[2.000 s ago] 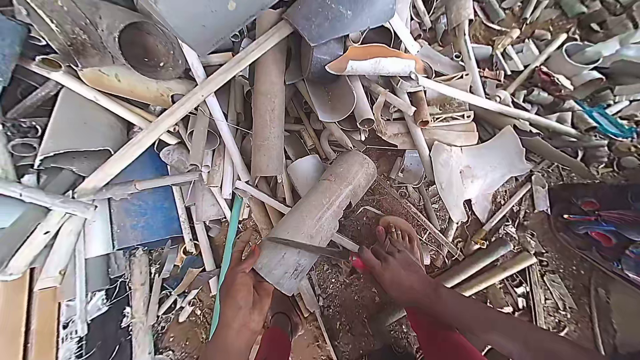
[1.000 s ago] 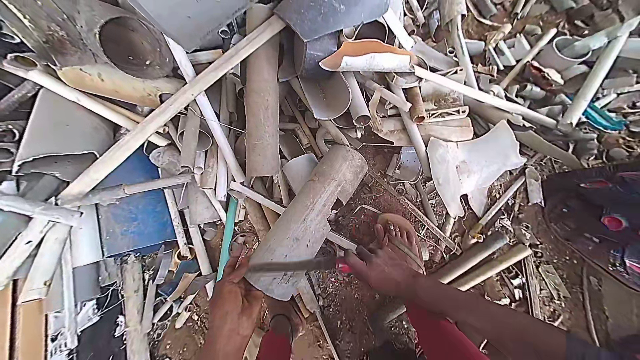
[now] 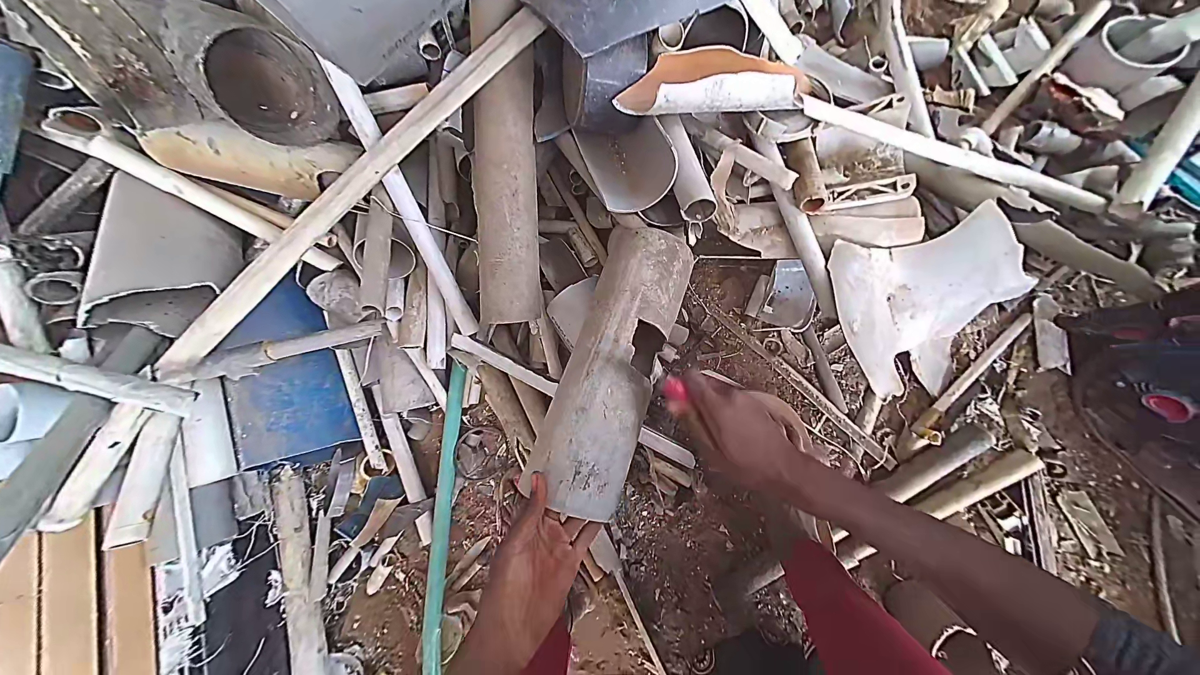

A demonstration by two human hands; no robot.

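A broken length of grey plastic pipe [image 3: 600, 403], with a jagged gap in its right side, lies tilted in the middle of the view. My left hand [image 3: 539, 558] grips its near end, thumb on the outside and fingers beneath. Just right of the pipe, my right hand [image 3: 741, 431] is closed on a tool with a red handle [image 3: 675, 389]. Motion blurs this hand, and the tool's blade cannot be made out. A bare foot is partly hidden behind the right hand.
Scrap pipes and plastic pieces surround the work. A long pale strip [image 3: 356, 187] slants across the upper left, a blue panel [image 3: 291, 384] lies left, a thin green strip [image 3: 442, 516] stands near my left hand, and a white broken sheet [image 3: 919, 291] lies right.
The blade lay across the near part of the pipe in both earlier frames; now the tool is at the pipe's right side. My left hand stays at the near end.
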